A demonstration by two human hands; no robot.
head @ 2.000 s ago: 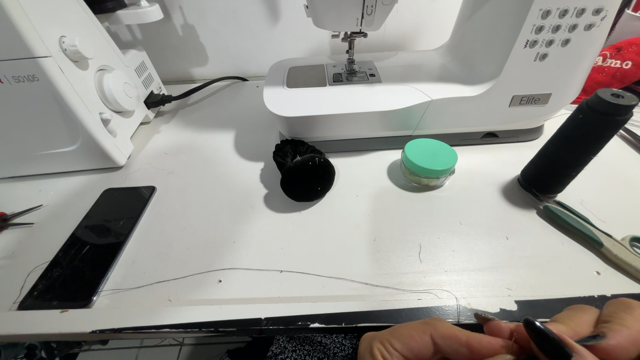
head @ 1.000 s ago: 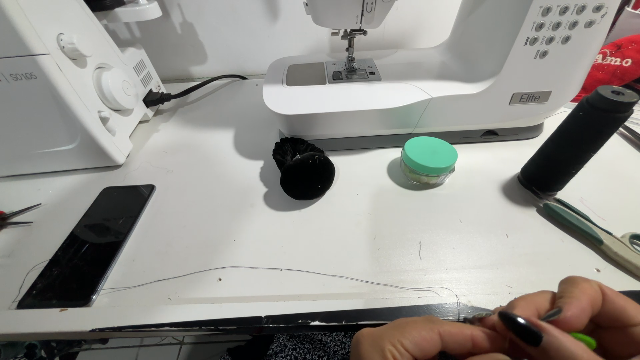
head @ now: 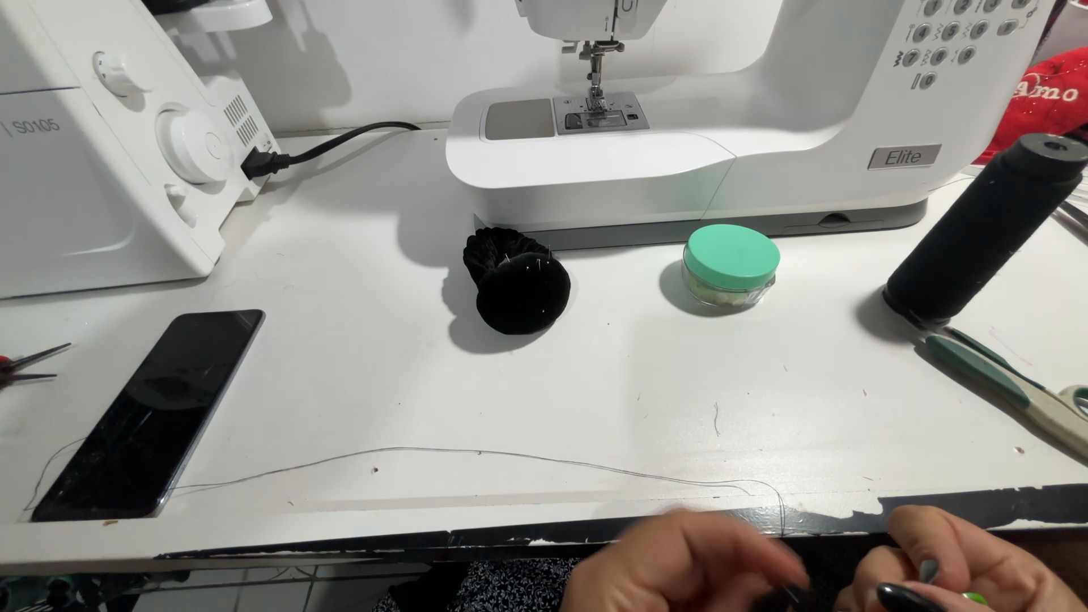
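Observation:
At the bottom edge of the head view, my left hand point(head: 688, 565) is slightly blurred, its fingers curled; whether it holds anything is hidden. To its right, my right hand point(head: 960, 561) has its fingers closed on a small bright green object point(head: 975, 598), mostly hidden. The two hands are apart. A long dark thread point(head: 476, 451) runs from beside the phone point(head: 153, 416) across the white table and over its front edge near my left hand. Farther back are a black velvet pincushion point(head: 523, 293) with pins and a clear jar with a green lid point(head: 731, 257).
A white sewing machine point(head: 595, 191) stands at the back, another white machine point(head: 93, 170) at the left. A black thread cone point(head: 986, 229) and scissors with green and beige handles point(head: 1003, 382) lie at the right. Small pointed scissors point(head: 34, 364) show at the far left.
My hands were close together at the table's front edge and are now apart, the left one shifted a little leftward. The thread, phone, pincushion and jar have not moved.

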